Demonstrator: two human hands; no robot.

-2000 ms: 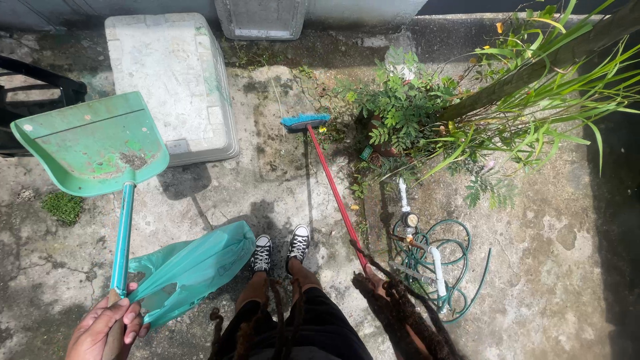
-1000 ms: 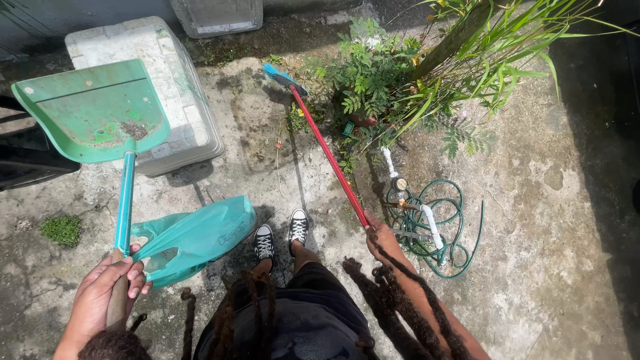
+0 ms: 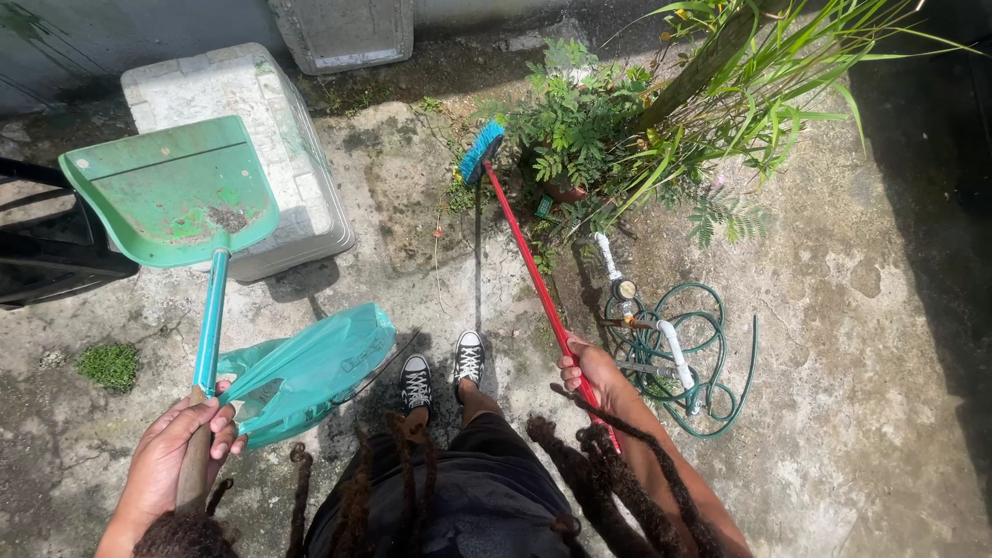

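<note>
My left hand grips the wooden end of the handle of a green plastic dustpan, raised at the left with a small heap of dirt in its pan. The same fingers hold a teal plastic bag, which hangs to the right of the handle. My right hand is closed around the red handle of a broom. The broom's blue bristles are at the far end, beside the potted plants, and face up and left. Whether the head touches the ground, I cannot tell.
A white foam box stands behind the dustpan, with a grey container by the wall. Black furniture is at the left edge. Leafy plants grow at the top right. White pipes with a meter and a coiled green hose lie right.
The broom head has turned, from bristles lying nearly level to a steep slant. My left hand still holds the dustpan and bag, and my right hand still holds the broom.
</note>
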